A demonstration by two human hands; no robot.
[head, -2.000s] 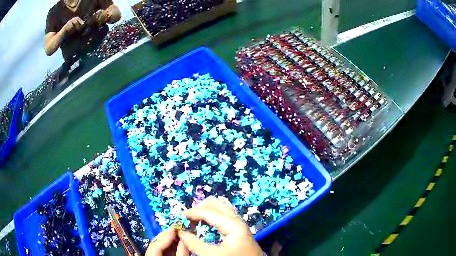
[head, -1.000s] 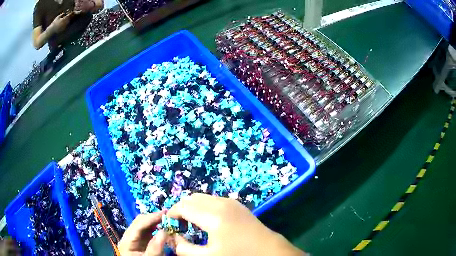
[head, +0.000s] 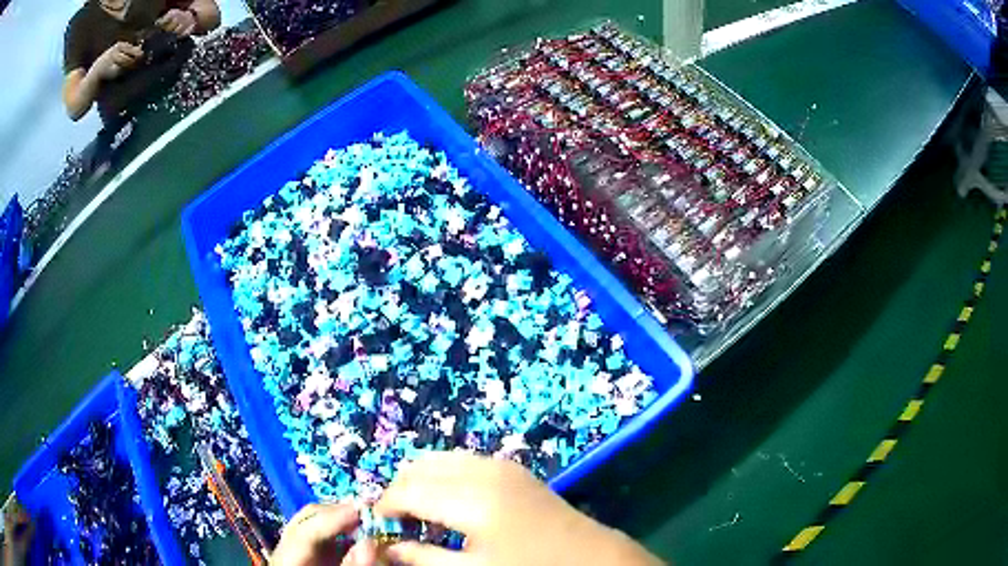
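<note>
My left hand [head: 317, 535] and my right hand [head: 492, 514] are together at the bottom centre, over the near edge of the large blue bin [head: 674, 370]. Their fingertips meet on a small part [head: 370, 517]; its shape is mostly hidden by the fingers and too small to tell. Both hands are partly cut off by the lower edge. The bin is full of small turquoise, white, black and a few pink plastic housings [head: 442, 299].
A smaller blue bin [head: 133, 442] with dark parts stands at lower left. An orange utility knife [head: 230, 503] lies among loose parts [head: 182, 398] between the bins. Clear trays of red-wired parts [head: 663, 166] are beyond the bin. A person [head: 127, 55] works across the line.
Since the oldest frame, the view has shifted, so the bins and trays appear farther left and higher. My hands remain together at the small part, with the fingers slightly repositioned.
</note>
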